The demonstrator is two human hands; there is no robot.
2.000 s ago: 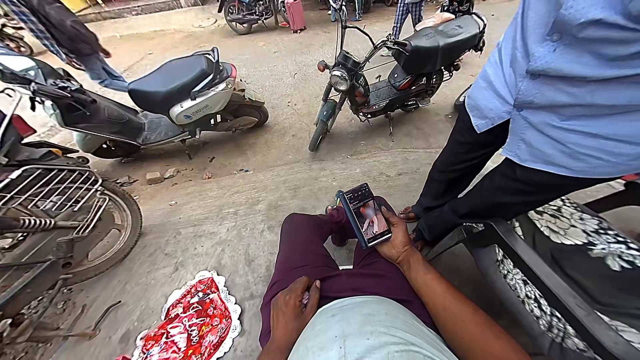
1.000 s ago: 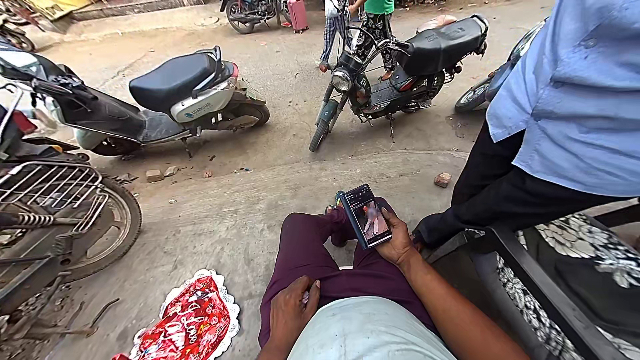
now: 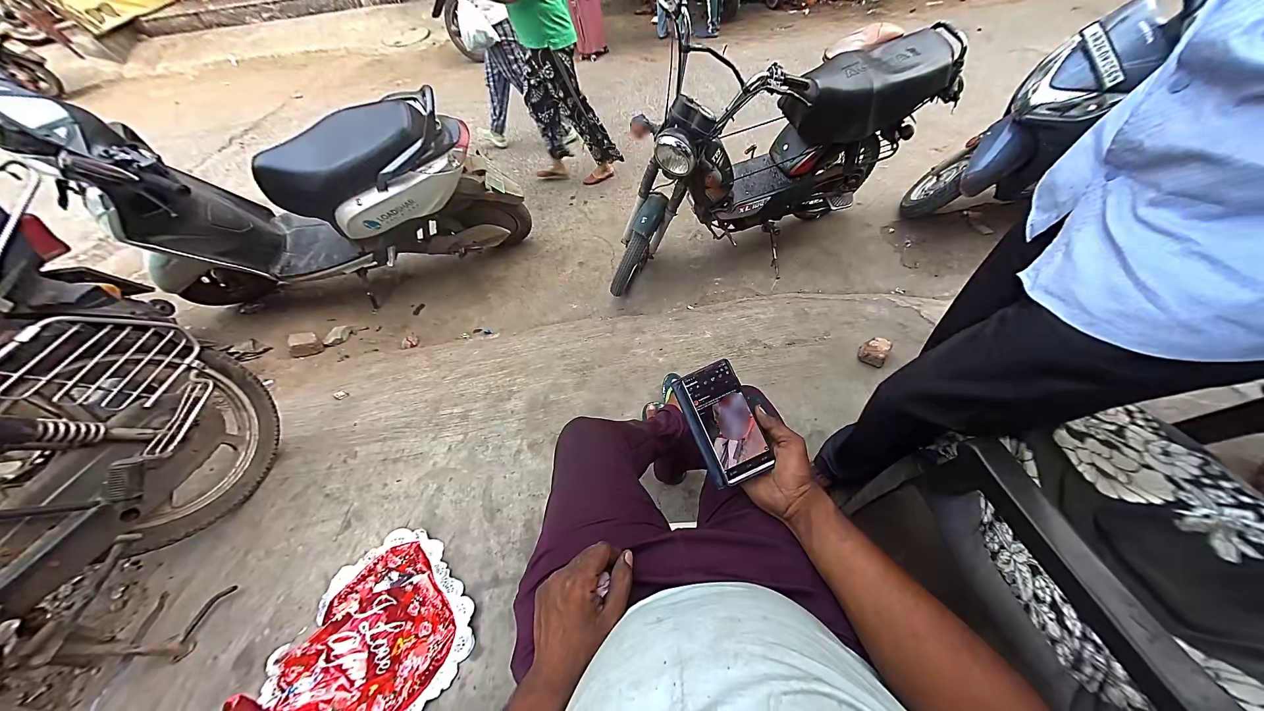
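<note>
My right hand [image 3: 785,466] is closed round the lower right side of a smartphone [image 3: 729,423] in a dark blue folding case. The phone is tilted, its lit screen facing me, above my maroon trousers [image 3: 612,484]. My left hand [image 3: 581,602] rests on my left thigh with its fingers curled; something small and pale shows between thumb and forefinger, too small to name. On the ground to the left lies a red printed cloth [image 3: 380,632] with a white scalloped lace edge.
A scooter [image 3: 336,158], a moped [image 3: 790,148] and another scooter [image 3: 1066,109] are parked ahead. A motorcycle wheel [image 3: 232,444] stands at left. Close at right are a person in a blue shirt [image 3: 1155,217] and a black-framed seat [image 3: 1066,563] with floral fabric. People walk behind the moped.
The person in blue has shifted to the right, uncovering more of the scooter at the right. Passers-by near the moped have moved left. Both my hands and the phone stay in place.
</note>
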